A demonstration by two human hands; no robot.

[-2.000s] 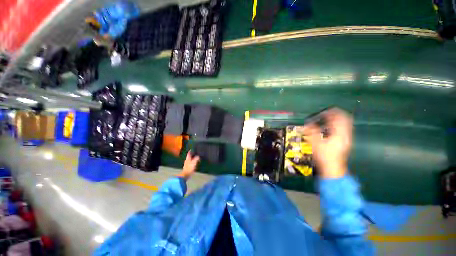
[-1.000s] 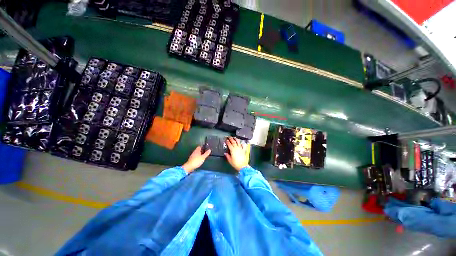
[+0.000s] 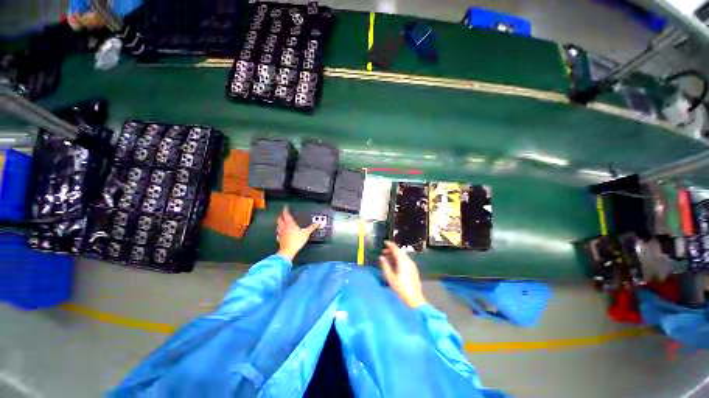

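Observation:
A dark fixture block (image 3: 302,220) lies at the bench edge in front of me, with a small pale-faced housing (image 3: 319,221) showing at its right end. My left hand (image 3: 292,235) rests at the block, thumb towards the housing; whether it grips is unclear. My right hand (image 3: 401,268) is apart from the block, at the lower left corner of the black, yellow and cream patchwork stack (image 3: 445,214). Its fingertips are small and blurred, and what they hold cannot be told.
Grey block piles (image 3: 314,169) stand behind the fixture, orange plates (image 3: 231,214) to its left. A large blister tray (image 3: 148,194) lies further left. A white pad (image 3: 376,197) lies beside yellow tape (image 3: 361,242). A second parts tray (image 3: 278,56) is across the bench. Blue cloth (image 3: 505,299) hangs right.
My right hand has moved right, off the fixture block to the patchwork stack. A pale-faced housing now shows at the block's right end. My left hand remains at the block.

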